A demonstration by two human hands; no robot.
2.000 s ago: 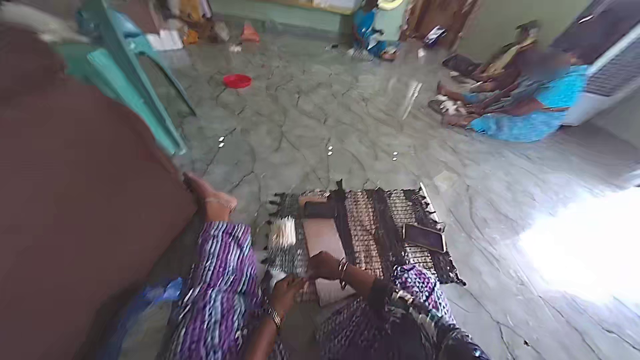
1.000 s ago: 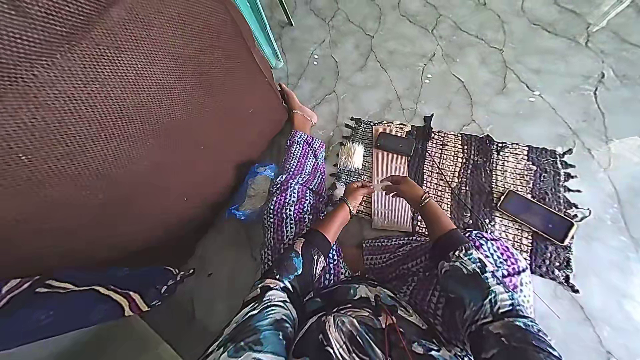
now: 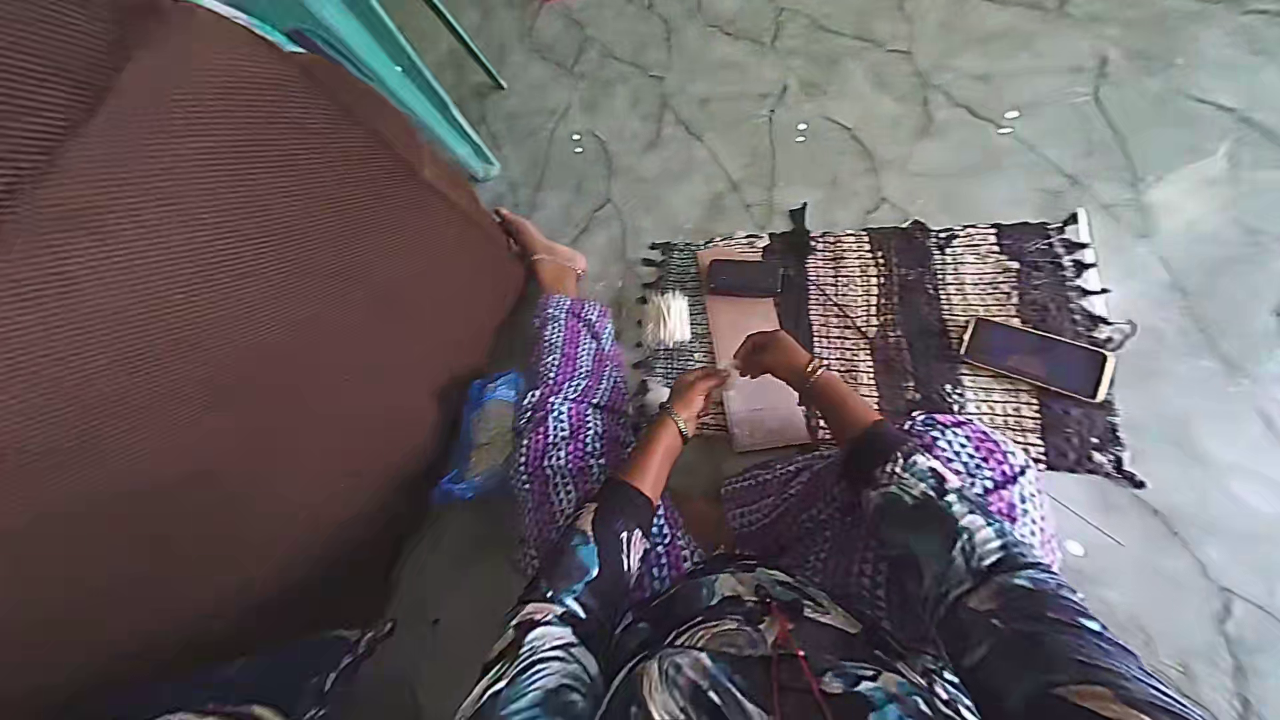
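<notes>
My left hand (image 3: 697, 393) and my right hand (image 3: 770, 355) meet fingertip to fingertip above a flat, pale brown board (image 3: 762, 412). Something small and whitish shows between the fingertips, too small to name; which hand grips it I cannot tell. A dark phone (image 3: 744, 278) lies across the board's far end. To the left of the board is a bundle of thin white sticks (image 3: 668, 319), with a small white thing (image 3: 655, 394) nearer to me, beside my left hand. All of this rests on a woven striped rag mat (image 3: 915, 320).
A larger phone (image 3: 1038, 358) lies on the mat's right part. Left of my outstretched leg is a blue plastic bag (image 3: 482, 437) with greyish contents. A large brown ribbed surface (image 3: 250, 330) fills the left side, with a green plastic chair (image 3: 390, 80) behind it. The floor (image 3: 690, 120) is grey and veined.
The view has swung down from the room, where people sat on the floor, to the mat. Both hands stay close together over the board.
</notes>
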